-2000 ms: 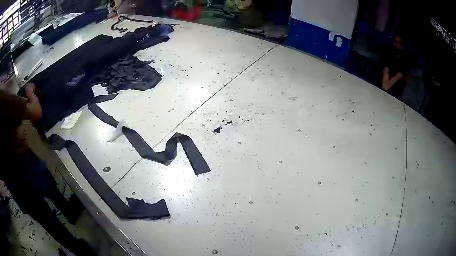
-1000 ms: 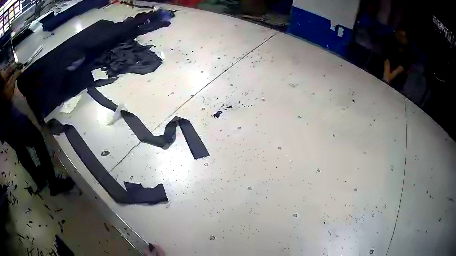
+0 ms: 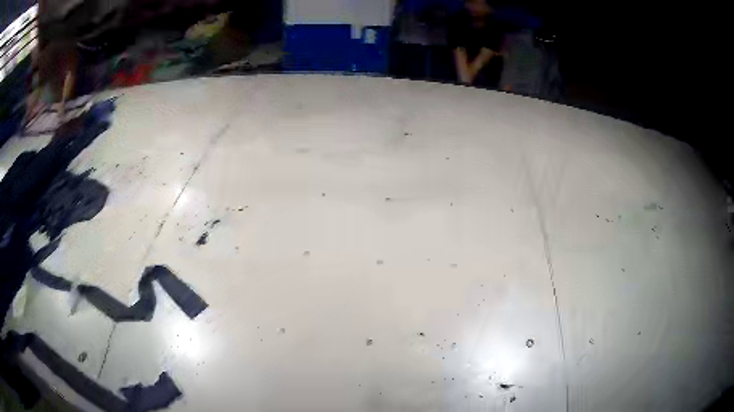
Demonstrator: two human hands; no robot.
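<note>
Neither of my hands is in view. The large white cutting table (image 3: 338, 298) fills most of the picture, with thin dark seam lines and small dots. A narrow dark fabric strip (image 3: 113, 302) lies zigzag on its left part. Another dark strip (image 3: 72, 378) with a ragged end lies at the lower left, near the picture's rim. A dark fabric mass (image 3: 24, 193) lies at the far left, cut off by the picture's edge, with a crumpled black heap (image 3: 74, 199) beside it. The picture is somewhat blurred.
Small dark scraps (image 3: 203, 238) lie right of the zigzag strip. A person (image 3: 475, 52) with bent arms is beyond the far edge, right of a blue-and-white panel (image 3: 336, 48). Another person's arms (image 3: 68, 76) show at the upper left, near the table's far end.
The view has swung right, so the fabric and strips now sit farther left. The person at the near left side and a small part of a hand at the bottom edge have left view.
</note>
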